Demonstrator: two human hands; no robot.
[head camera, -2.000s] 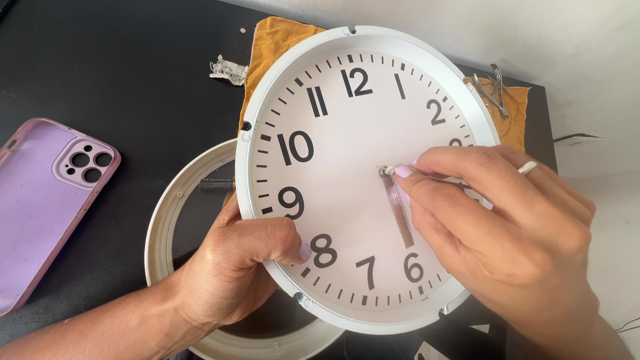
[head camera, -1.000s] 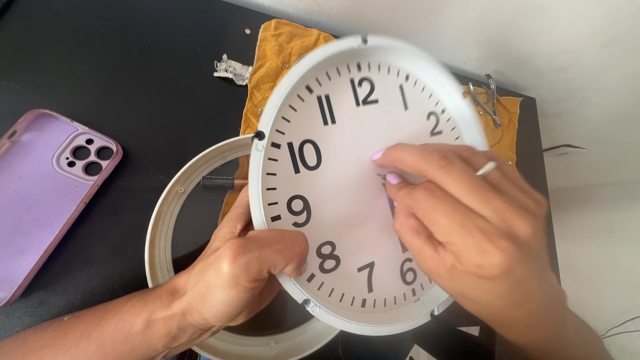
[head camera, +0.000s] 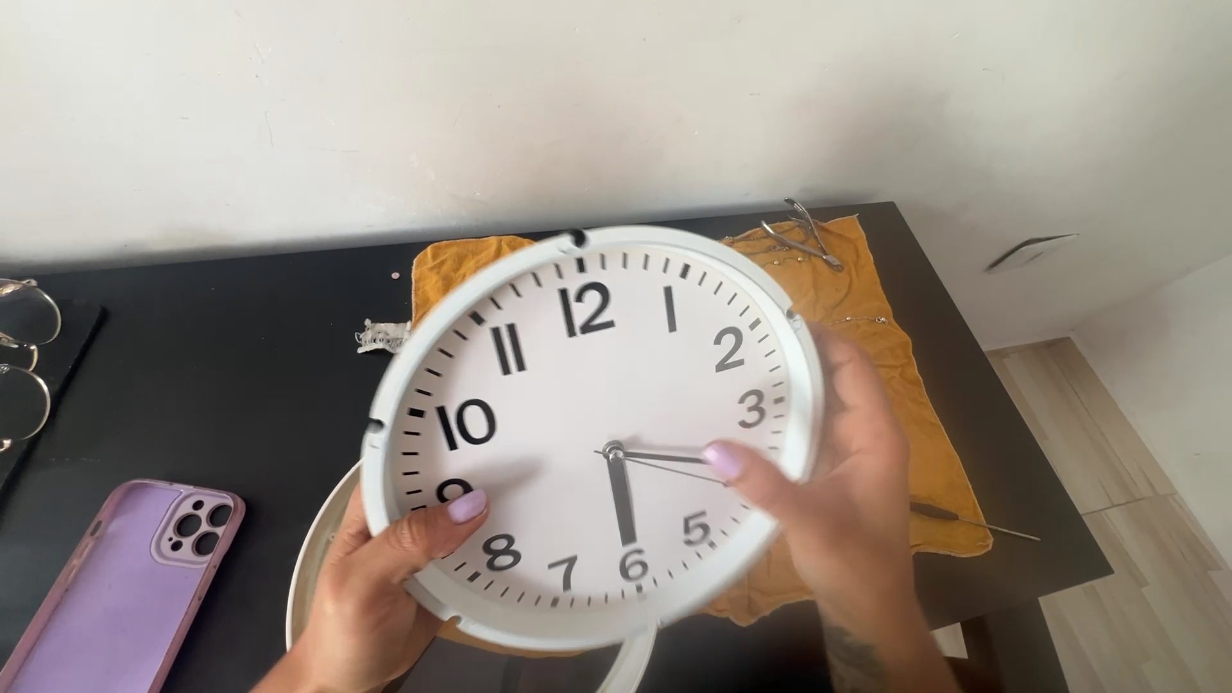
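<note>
A white clock dial in its round white frame is held up, face toward me and tilted. My left hand grips its lower left edge, the thumb over the 9. Around the right edge my right hand is closed, with the thumb on the face near the tip of the minute hand. The hour hand points to the 6, and a thin second hand lies just below the minute hand. Partly hidden beneath the dial is a separate round white rim on the black table.
A mustard cloth lies behind and under the clock, bearing metal nippers, fine chains and a thin pointed tool. A purple-cased phone, eyeglasses and a crumpled whitish scrap are on the table. A wall stands behind.
My right hand has moved from the dial's centre to its right edge and now holds it there. A minute hand and a thin second hand now show at the centre. The view has shifted, showing more wall.
</note>
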